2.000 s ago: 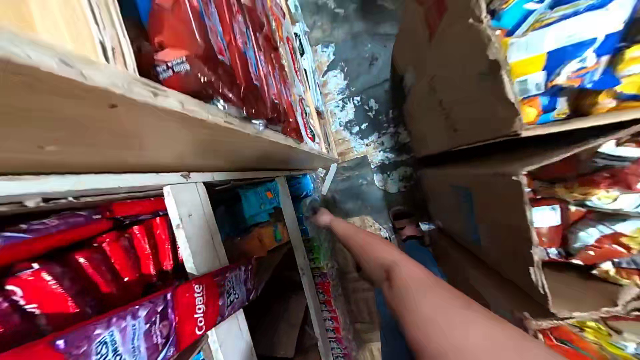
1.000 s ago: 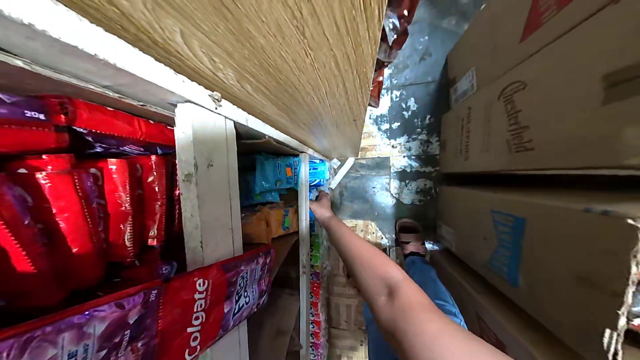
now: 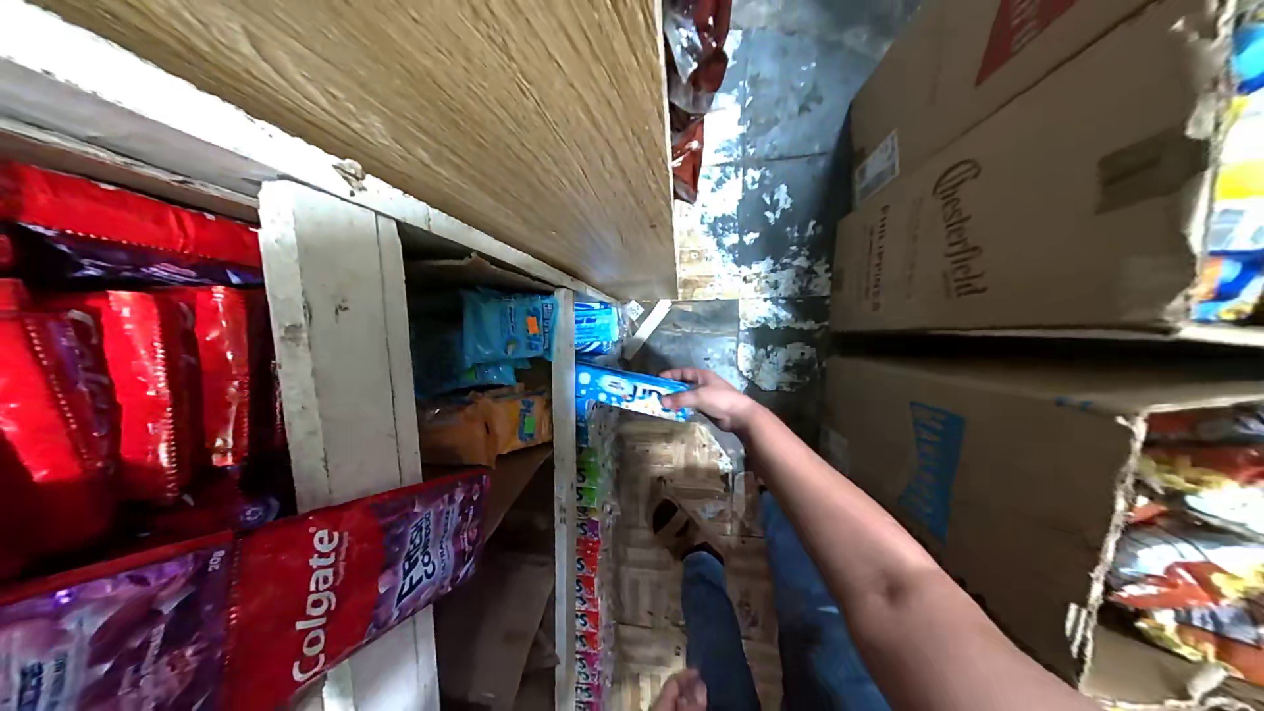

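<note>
My right hand [image 3: 713, 397] grips the end of a blue packet with white dots [image 3: 630, 388], its other end beside the white shelf post [image 3: 565, 494]. Blue packets [image 3: 596, 326] lie just above it, at the post's right side. Behind the post, light-blue packets [image 3: 509, 326] and an orange packet [image 3: 494, 425] sit in a shelf compartment. Below the held packet runs a column of small colored sachets [image 3: 587, 583]. Only a few fingers of my left hand [image 3: 681, 691] show at the bottom edge; whether it holds anything is hidden.
Red and purple Colgate packs [image 3: 326, 583] fill the left shelf and hang over its edge. A wood-grain panel [image 3: 474, 128] juts out above. Cardboard boxes [image 3: 987, 237] line the right side, some cut open with packets inside. The narrow floor [image 3: 780, 267] is worn and patchy.
My right hand has drawn back to the right from the shelf side, with the blue packet now plainly in it. Fingers of my left hand have come into view at the bottom.
</note>
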